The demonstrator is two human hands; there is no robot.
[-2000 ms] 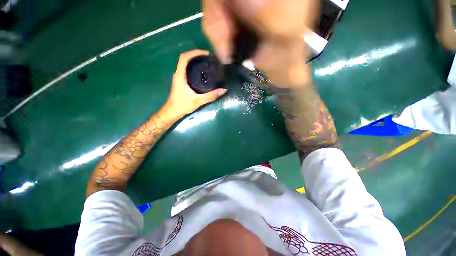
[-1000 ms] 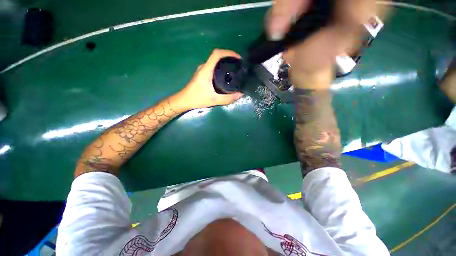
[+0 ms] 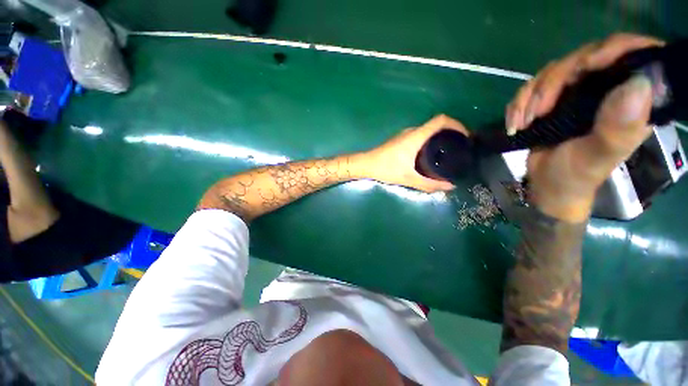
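My left hand (image 3: 422, 154) grips a black cylindrical housing (image 3: 445, 154) from its left side, on the green bench, with its round end facing up. My right hand (image 3: 585, 124) is shut on a long black electric screwdriver (image 3: 558, 127), held nearly level. The screwdriver's front end is over or against the right side of the housing; its bit cannot be made out. A pile of tiny silver screws (image 3: 480, 207) lies on the bench just below and right of the housing. The white and black screw feeder (image 3: 622, 192) stands to the right, partly hidden by my right hand and forearm.
A white line (image 3: 339, 50) crosses the green bench (image 3: 226, 105), with a dark object (image 3: 253, 13) beyond it. A clear plastic bag (image 3: 94, 53) and blue bin (image 3: 41, 75) are at the far left. Another person's arm (image 3: 30, 192) is at left, a white cloth or sleeve at lower right.
The view has turned, so the housing and both hands appear further right, and the bag, bin and other person's arm have come into view. My right hand and the screwdriver show more sharply.
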